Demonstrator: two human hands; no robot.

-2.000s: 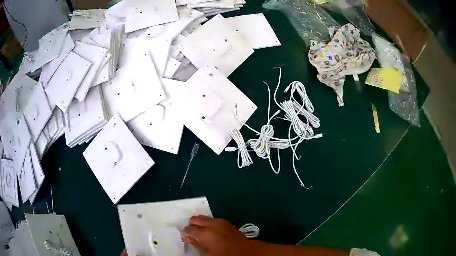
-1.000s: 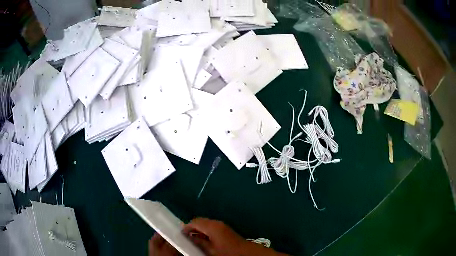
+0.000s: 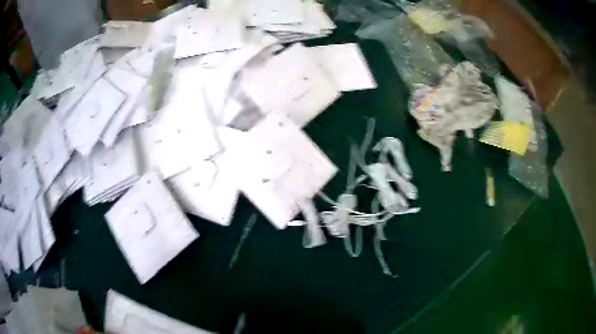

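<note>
A white panel shows tilted at the bottom edge, cut off by the frame. Left of it, a small orange-red patch may be a fingertip of my left hand; the rest is out of the picture, so its grip cannot be told. My right hand is not in view. A small pale piece of unclear kind stands at the bottom edge. A single panel with a raised centre housing lies flat above the tilted one. The picture is blurred.
A large heap of white panels covers the left and back. A thin screwdriver lies left of tangled white leads. Patterned cloth, a yellow sheet, a narrow yellow-tan piece and clear bags are at right. More panels are at bottom left.
The panel held in both hands has moved left and down and is mostly out of view. The right hand has left the picture. The view has shifted and blurred.
</note>
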